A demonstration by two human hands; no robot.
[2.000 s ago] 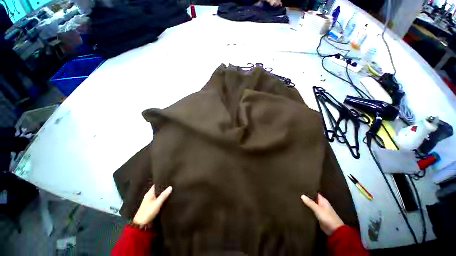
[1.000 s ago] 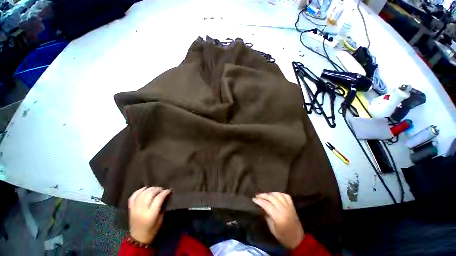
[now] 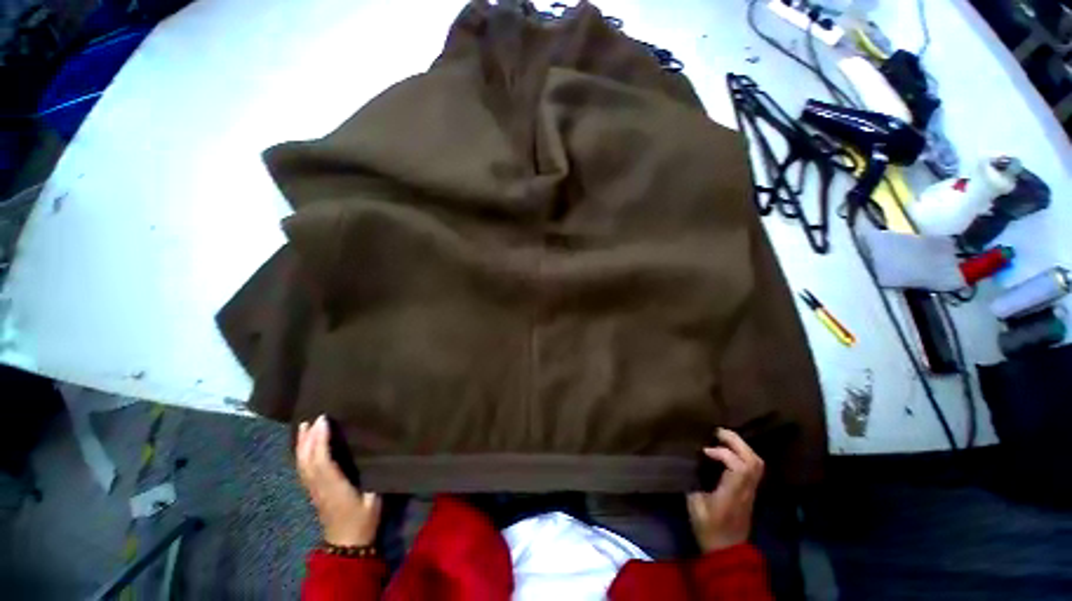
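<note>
Dark brown trousers [image 3: 517, 294] lie on the white table, with their waistband [image 3: 529, 473] stretched flat and straight along the edge nearest me. My left hand [image 3: 337, 487] holds the left end of the waistband, fingers partly hidden at the cloth. My right hand [image 3: 729, 491] holds its right end the same way. Folds run across the middle of the cloth. More brown cloth shows underneath at left and right. Thread snips [image 3: 829, 318] with yellow and red handles lie on the table to the right.
Black hangers [image 3: 785, 164] lie right of the trousers. Beyond are a black hair dryer [image 3: 864, 127], a white bottle [image 3: 964, 197], a red thread spool [image 3: 985, 265], a grey pad [image 3: 915, 260] and cables. A blue crate [image 3: 88, 88] is at the upper left.
The waistband has come to the near edge and is now pulled straight, its gathers flattened. Both hands have moved from gripping over its top to its two ends, farther apart than a second ago.
</note>
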